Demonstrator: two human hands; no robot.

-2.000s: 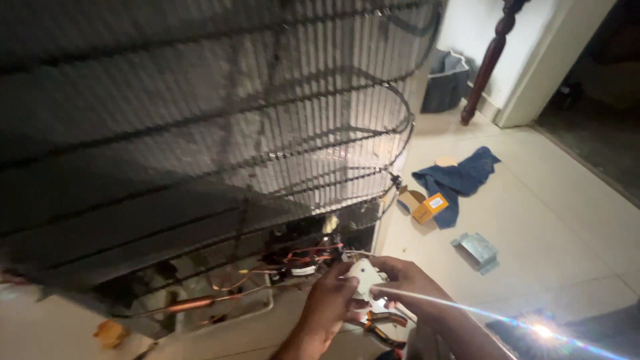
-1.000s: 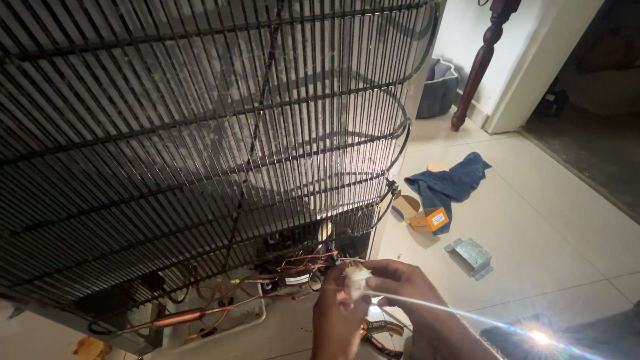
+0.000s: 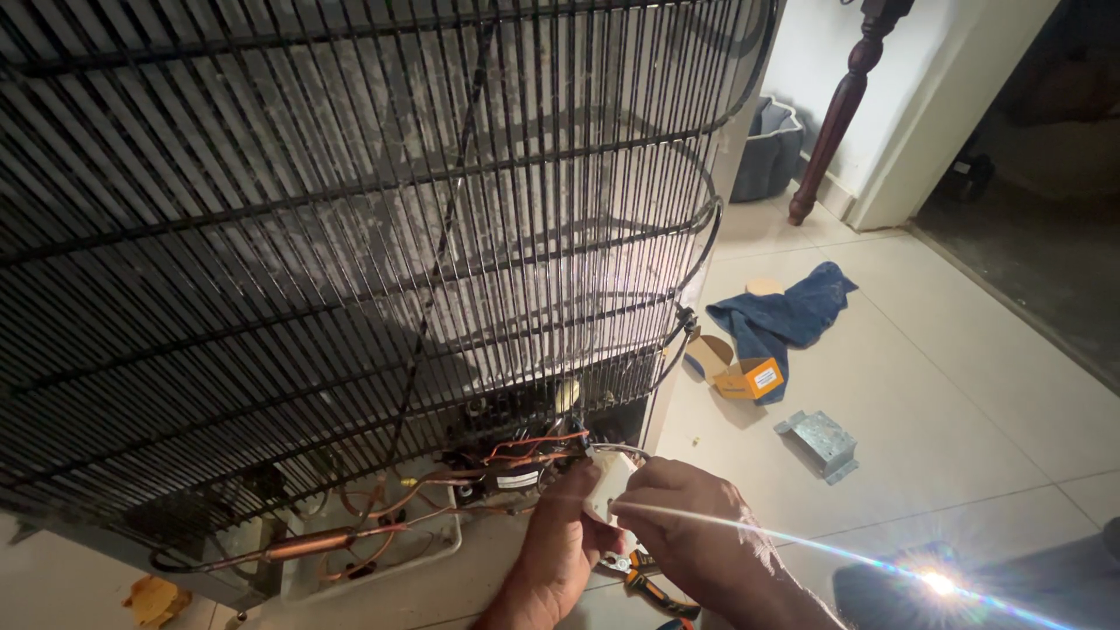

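My left hand [image 3: 560, 547] and my right hand [image 3: 691, 525] hold a small white plastic part [image 3: 610, 486] between them, low in the view. The left thumb lies along its left side and the right fingers close on its right side. A grey cable runs from its upper end towards the refrigerator. Beside the hands is the refrigerator's compressor [image 3: 516, 481], with red wires [image 3: 534, 442] and copper tubes above and around it. Pliers with orange and black handles [image 3: 652, 591] lie on the floor just below the hands, partly hidden.
The black wire condenser grille [image 3: 350, 219] fills the upper left. A copper filter drier [image 3: 306, 544] hangs over a white tray [image 3: 372, 582]. To the right lie a metal bracket [image 3: 822, 446], an orange box [image 3: 751, 378] and a blue cloth [image 3: 787, 311]. A bright lamp [image 3: 939, 584] shines at lower right.
The white part has turned in my hands; its flat side now shows, where one second ago it was mostly covered by the fingers. Both hands stay on it.
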